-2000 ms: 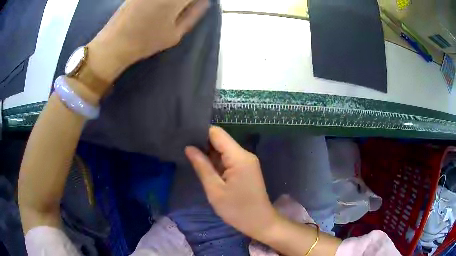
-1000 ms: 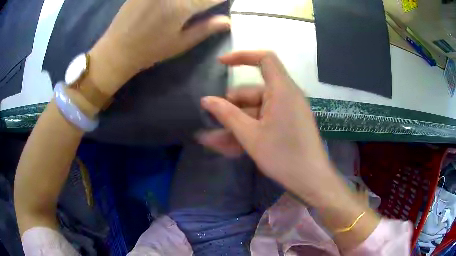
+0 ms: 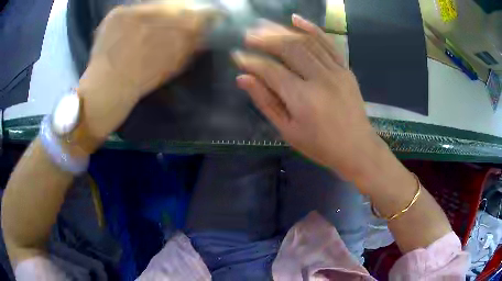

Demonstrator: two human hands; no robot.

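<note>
A dark garment panel (image 3: 187,104) lies on the white table in front of me, blurred by motion, with its lower edge near the green ruled table edge. My left hand (image 3: 148,46) is over the panel's upper left; it is blurred and its fingertips are not clear. My right hand (image 3: 314,88) is over the panel's right side, palm down, with its fingers extended and slightly apart. A blurred pale grey patch shows between the hands at the top. The needle area cannot be made out.
A dark rectangular cut piece (image 3: 388,60) lies right of my right hand. Dark cloth (image 3: 19,49) lies far left. The green ruled edge (image 3: 440,140) crosses the view. A blue pen-like item (image 3: 461,65) lies at right. A red basket (image 3: 454,192) stands below the table.
My right hand has moved up from the panel's lower edge onto the table area. My left hand has shifted slightly left. The panel has been drawn up and no longer hangs over the table edge.
</note>
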